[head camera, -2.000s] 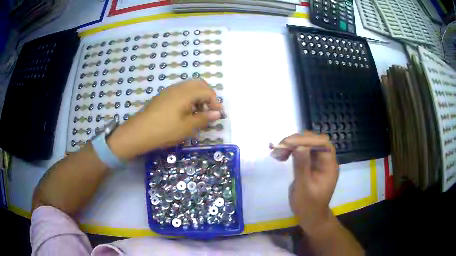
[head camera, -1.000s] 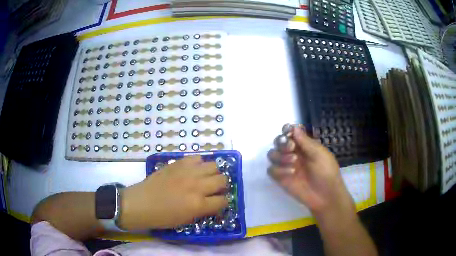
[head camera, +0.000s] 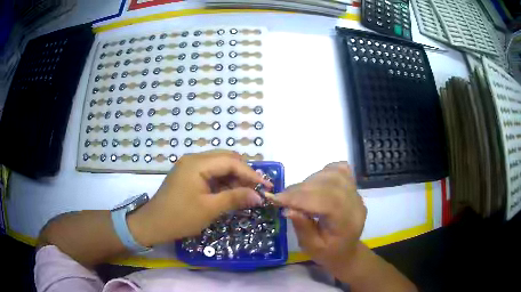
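Observation:
My left hand (head camera: 211, 194), with a watch on the wrist, is over the blue parts bin (head camera: 231, 263) and pinches a small silver metal part (head camera: 261, 191) between thumb and fingertips. My right hand (head camera: 325, 214) meets it above the bin's right side. Its fingers are closed around the thin stick, whose tan tip (head camera: 269, 196) touches or nearly touches the part; the rest of the stick is hidden. Loose silver cups (head camera: 209, 251) fill the bin. The white loading board (head camera: 171, 102) behind holds rows of dark-rimmed silver rings in tan cutouts.
A black parts tray (head camera: 394, 108) with silver inserts in its upper rows lies at right. Another black tray (head camera: 43, 102) is at far left. Stacked boards (head camera: 471, 142) stand at the right edge. A calculator (head camera: 385, 17) is at top right, and more boards (head camera: 280, 4) lie at the top.
My left hand has risen from inside the bin and now pinches a part. My right hand has moved left to meet it over the bin. The camera view has shifted slightly.

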